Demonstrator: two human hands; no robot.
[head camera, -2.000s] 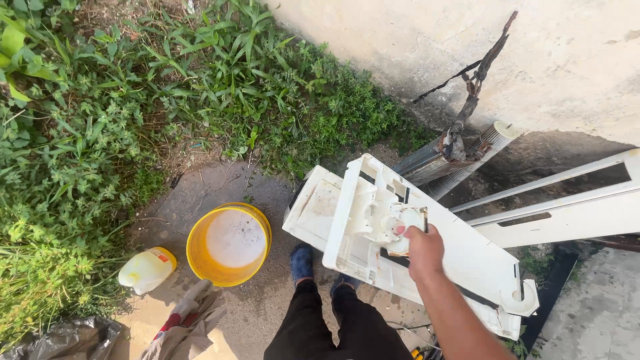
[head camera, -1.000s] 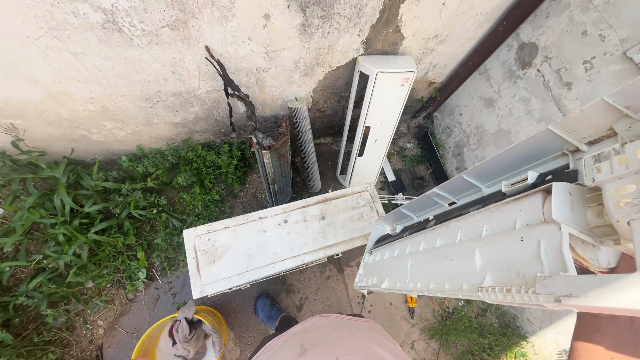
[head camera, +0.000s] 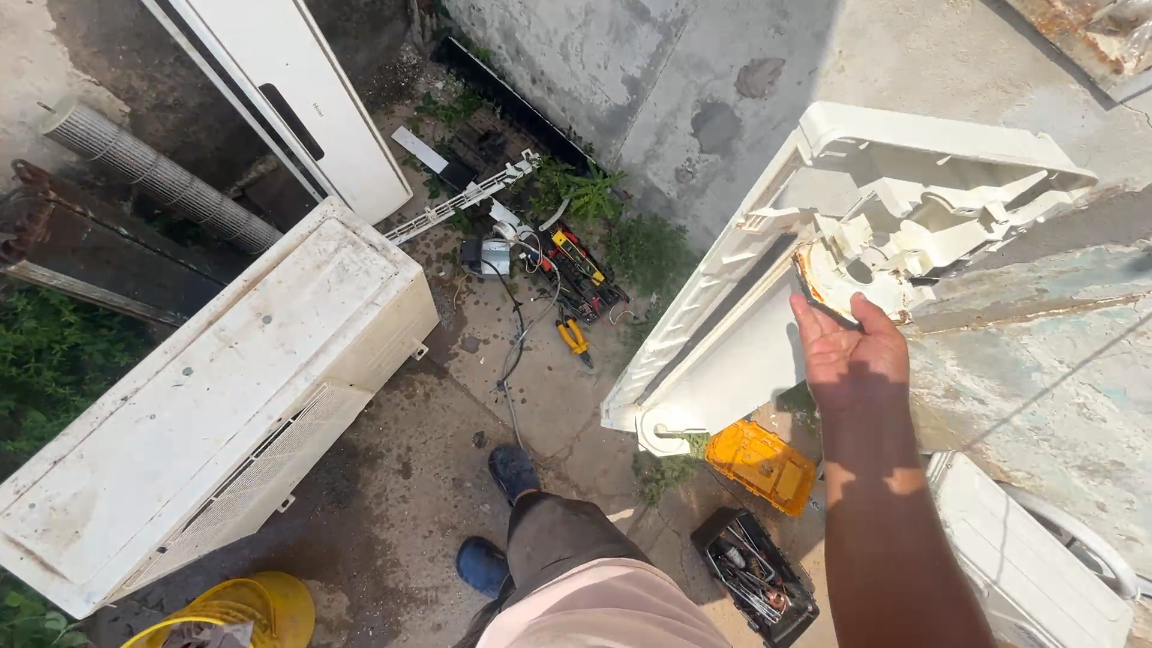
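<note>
My right hand (head camera: 850, 346) grips the inner edge of a long white plastic housing (head camera: 720, 360), apparently the chassis of an air conditioner's indoor unit. Its broken, stained end lies between my thumb and fingers. The housing stands tilted at the right, its lower corner above the ground. My left hand is out of view. On the left lies a dirty white metal-cased unit (head camera: 225, 360) with a grille on its side. Behind it leans a white front cover (head camera: 315, 99) with a dark slot, beside a cylindrical blower wheel (head camera: 162, 175).
Yellow-handled pliers (head camera: 572, 337), cables and tools lie on the concrete ahead of my feet. An orange plastic lid (head camera: 763, 466) and an open black toolbox (head camera: 756, 576) sit at lower right. A yellow bucket (head camera: 225, 612) stands at lower left. A concrete wall (head camera: 720, 117) rises ahead.
The view has swung far to the right. The white housing, over the metal-cased unit two seconds ago, is now away from it on the right, with my right hand on it.
</note>
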